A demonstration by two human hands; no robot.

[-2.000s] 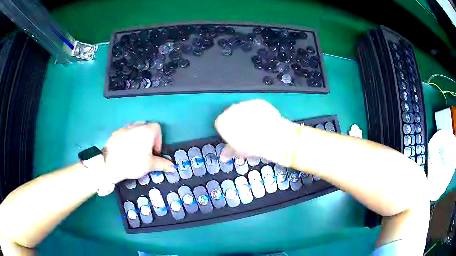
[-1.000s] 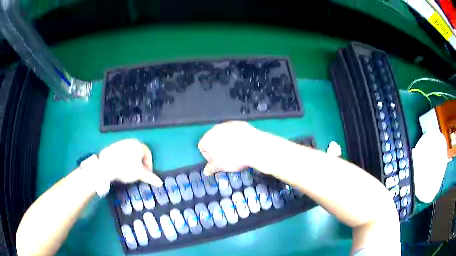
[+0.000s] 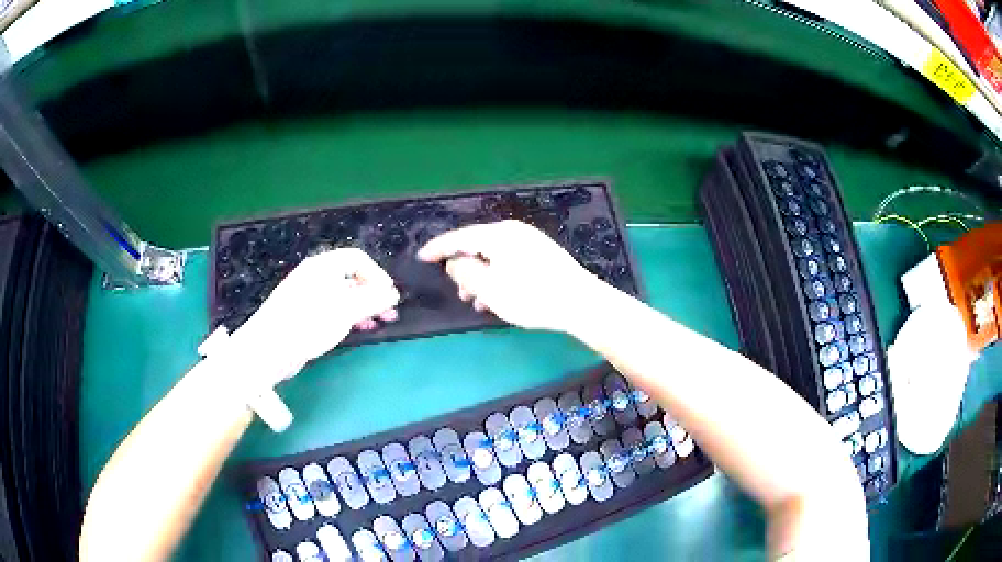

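The loose-parts tray [image 3: 632, 274] is a shallow black rectangle with many small round black parts [image 3: 297, 247] scattered in it. My left hand [image 3: 341, 291] is over its front middle, fingers curled; whether it holds a part cannot be told. My right hand [image 3: 489, 269] is over the tray's middle, index finger extended and the other fingers curled; its fingertips are too blurred to show a part. The working tray [image 3: 385, 508] lies nearer me, slightly tilted in view, with two rows of grey oval workpieces [image 3: 423, 461] with blue marks. My right forearm hides part of its right end.
A black tray stack [image 3: 758, 263] with rows of shiny pieces stands at right. Another black stack [image 3: 44, 384] is at far left, below a metal post [image 3: 66, 187]. A white rounded shape [image 3: 928, 379], an orange box [image 3: 976, 280] and thin yellow-green wires are at far right.
Both hands have moved from the working tray up to the loose-parts tray. The view has tilted upward, so the trays sit lower in the picture.
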